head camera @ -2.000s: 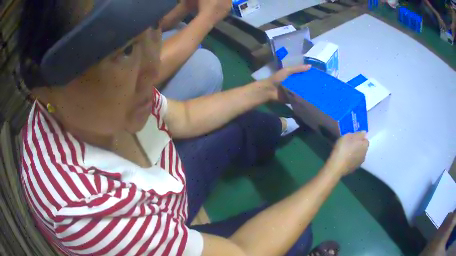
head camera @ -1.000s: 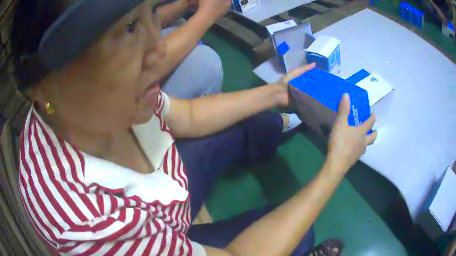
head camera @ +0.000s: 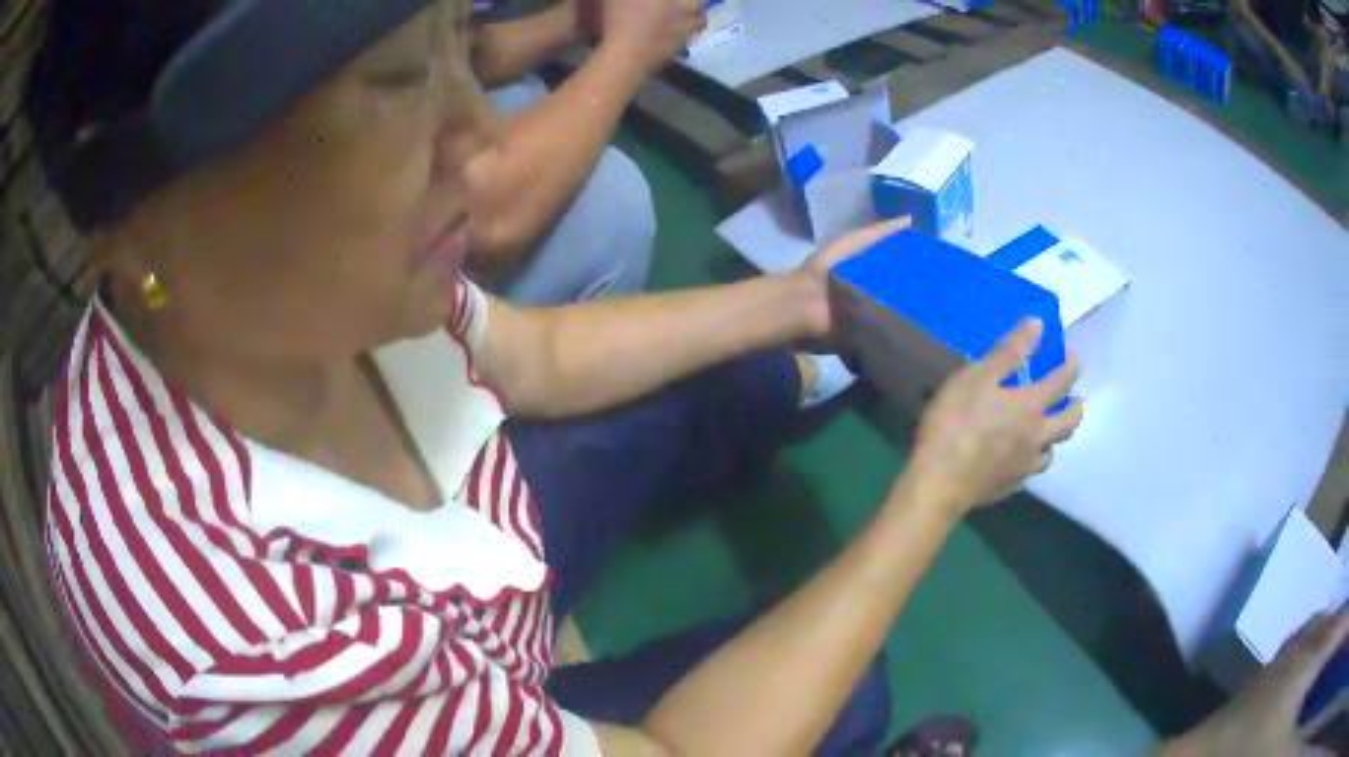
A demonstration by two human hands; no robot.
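My left hand (head camera: 1269,698) is at the bottom right corner, cut off by the edge. It holds a dark blue carton (head camera: 1326,701), of which only a small part shows. A carton with a raised white flap (head camera: 1290,589) stands just behind my hand. My right hand is out of the picture. A seated person in a red-striped top holds a blue-topped retail carton (head camera: 947,293) with both hands, one at each end.
On the white sheet (head camera: 1169,281) stand an open carton (head camera: 843,155), a white-topped carton (head camera: 932,175) and another (head camera: 1077,281) behind the held one. A second person sits beyond. Blue cartons (head camera: 1194,64) are at the far right. The floor (head camera: 710,547) is green.
The neighbour's near hand has moved from the carton's lower corner onto its end. The view has shifted slightly. More of my left hand shows than one second ago.
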